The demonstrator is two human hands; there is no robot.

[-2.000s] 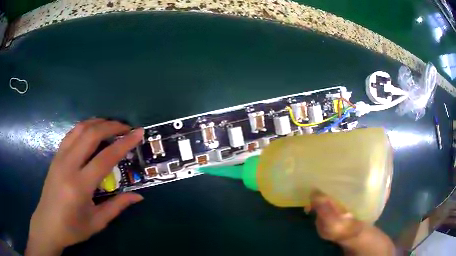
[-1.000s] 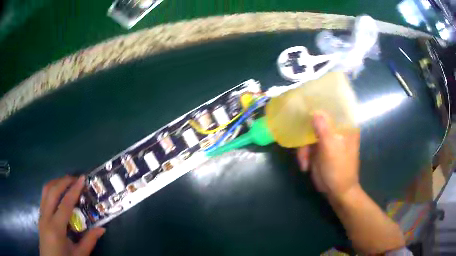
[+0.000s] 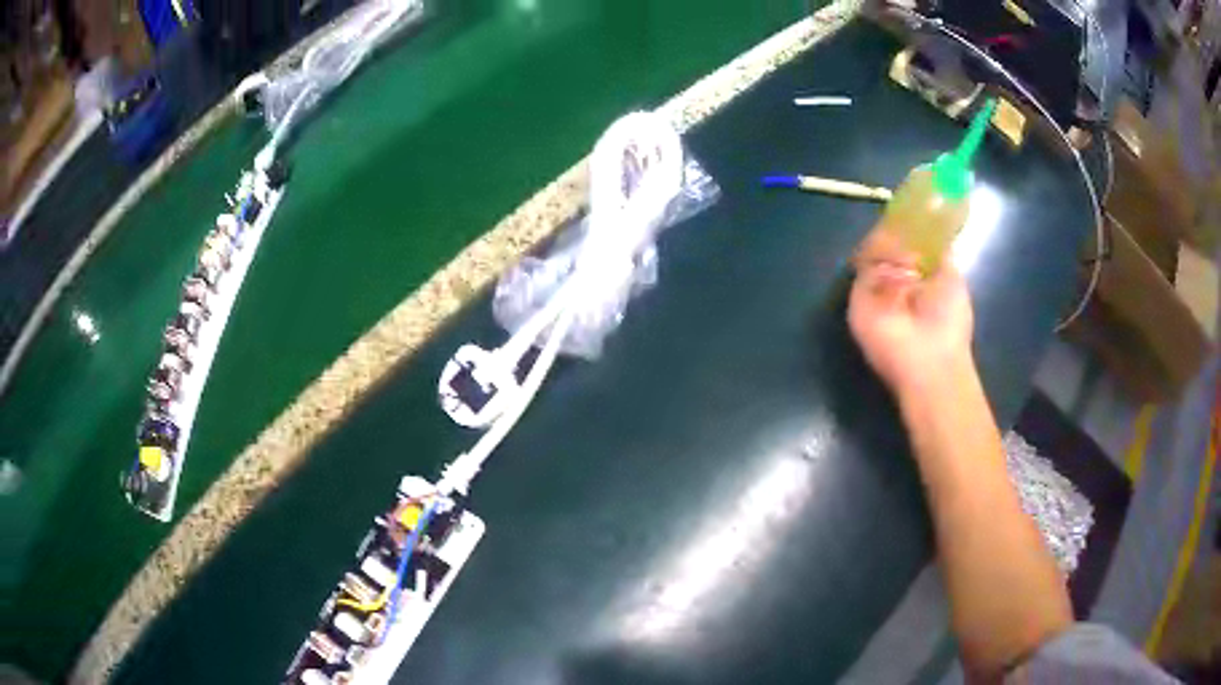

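Note:
The squeeze bottle (image 3: 927,221) is upright or tilted with its green nozzle pointing up and right. My right hand (image 3: 911,301) grips it at the right side of the bench. The open power strip (image 3: 388,589) lies at the lower left, its near end cut off by the picture's bottom edge. Yellow and blue wires show at its cord end. Its white cord leads to the mains plug (image 3: 474,387) and a coil (image 3: 627,201) in a clear plastic bag. My left hand is not in view.
Another open power strip (image 3: 201,328) lies on the green conveyor (image 3: 362,201), beyond the speckled metal rail (image 3: 362,359). A blue and white pen (image 3: 833,186) and a thin white piece (image 3: 822,101) lie on the bench. Cardboard (image 3: 1138,288) stands at the far right.
The view has swung right. The bottle has left the power strip and is now at the bench's right side, nozzle up. My left hand has gone out of the picture.

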